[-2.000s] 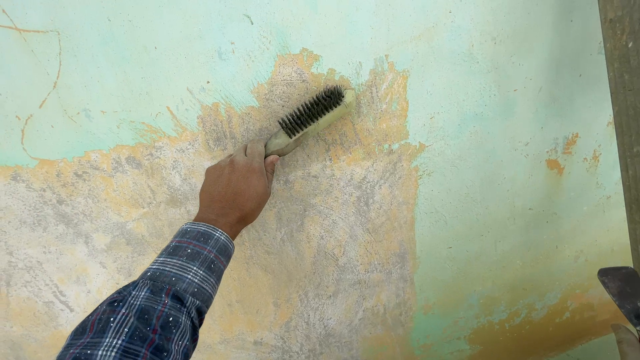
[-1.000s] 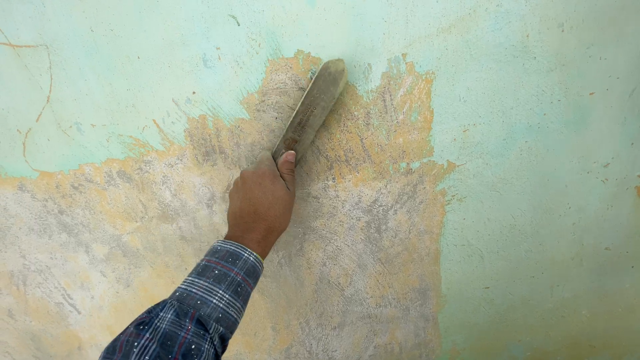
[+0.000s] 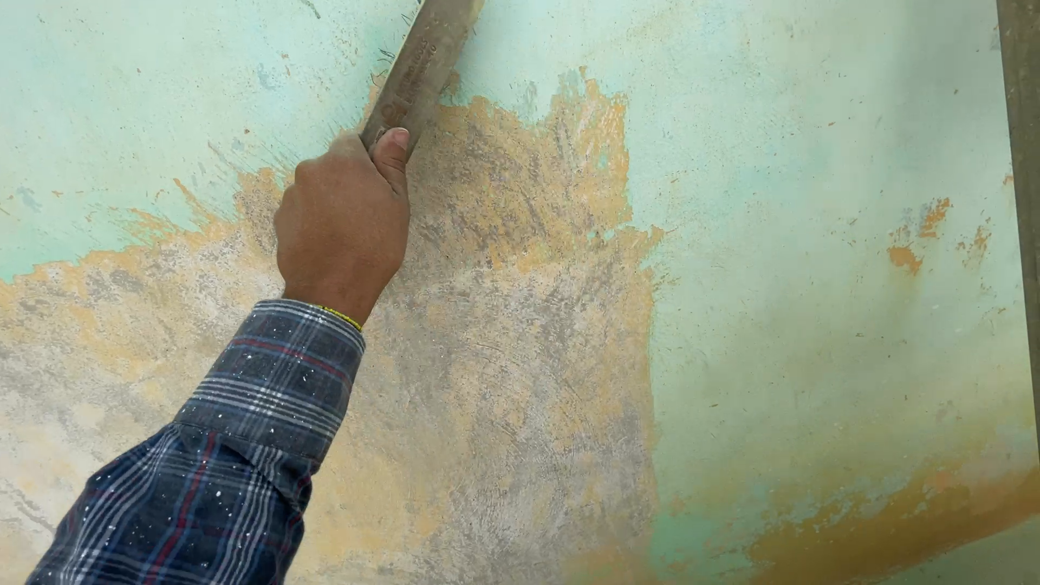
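My left hand [image 3: 345, 219], in a plaid sleeve with pale specks, is closed around the handle of a wire brush [image 3: 422, 69]. The brush slants up and right, and its far end is cut off by the top edge. Its worn back faces me and bears writing; a few dark bristles show along its left side, the rest are hidden against the wall. Behind it is a wall with pale green paint [image 3: 772, 162] and a rough, bare patch [image 3: 520, 366] of grey and ochre. The brush crosses the patch's ragged upper edge. My right hand is out of view.
A dark upright strip [image 3: 1020, 162] borders the wall at the far right. Small orange bare spots [image 3: 904, 258] lie left of it. A broad ochre-brown stain [image 3: 877, 528] spreads across the lower right of the wall.
Two seconds ago the brush's bristles faced sideways in view; one second ago its back was turned toward me. Since then my left hand has moved up the wall with the brush.
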